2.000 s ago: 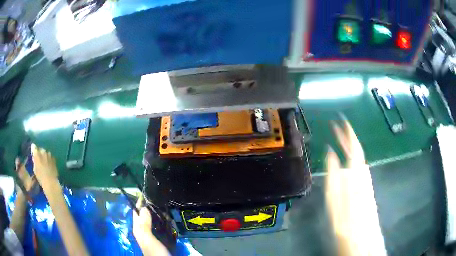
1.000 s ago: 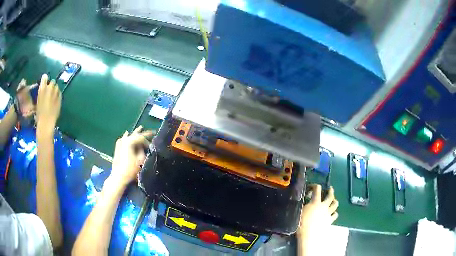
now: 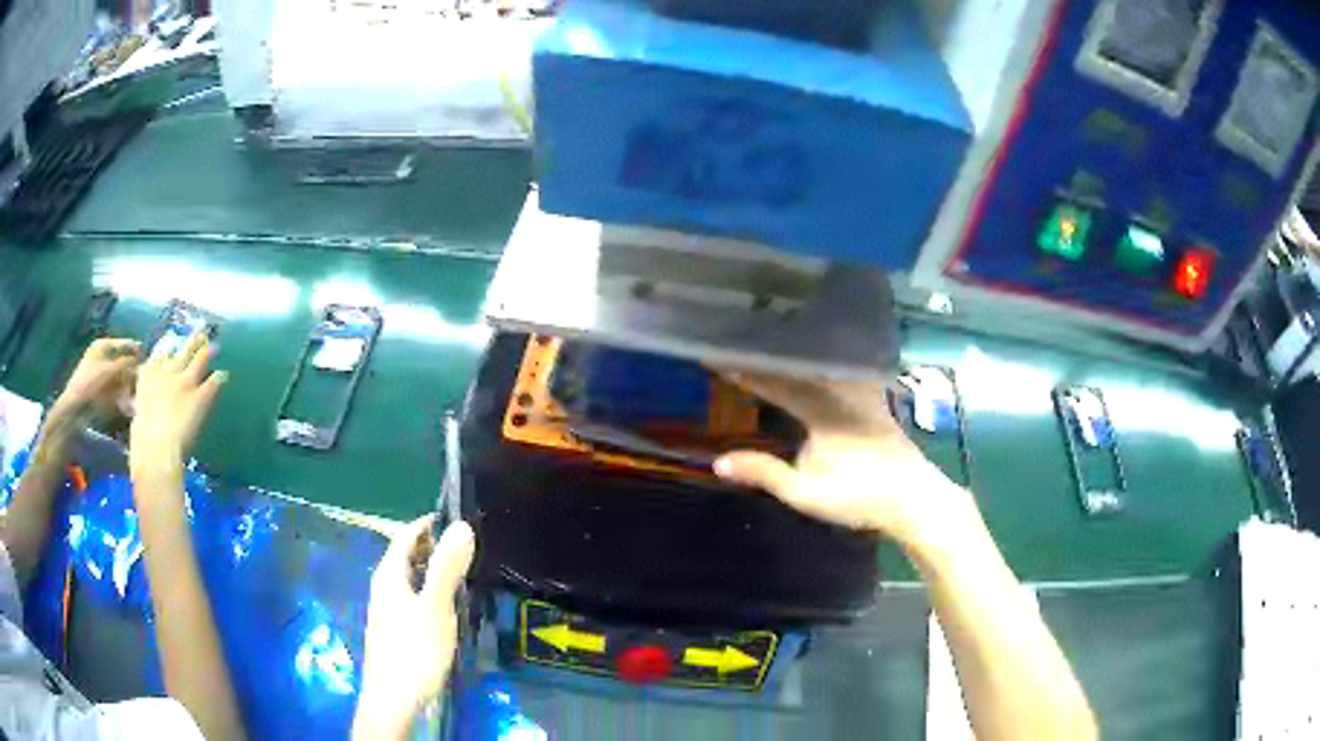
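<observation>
My right hand (image 3: pixel 854 460) reaches under the silver press platen (image 3: pixel 753 297). Its thumb is at the front edge of a dark phone frame with blue film (image 3: pixel 637 388), its fingers behind, partly hidden. The frame is over the orange jig (image 3: pixel 530 405), slightly tilted and blurred; whether it touches the jig I cannot tell. My left hand (image 3: pixel 413 601) is left of the black press base (image 3: pixel 666 536), holding a thin dark phone frame (image 3: pixel 453 471) upright, nearly edge-on. The red start button (image 3: pixel 644 663) shows between yellow arrows on the base's front.
Phone frames lie on the green belt (image 3: pixel 434 384), left (image 3: pixel 330 379) and right (image 3: pixel 1089 449). The light-blue press guard (image 3: pixel 738 152) hangs above, with the control box (image 3: pixel 1144 174) at upper right. Another person's hands (image 3: pixel 171 398) work at left by a blue sheet (image 3: pixel 311 623). A white strip (image 3: pixel 1281 637) is at right.
My right hand has moved from the belt side into the press and onto the frame there. My left hand has moved lower and now holds a frame. The view has turned.
</observation>
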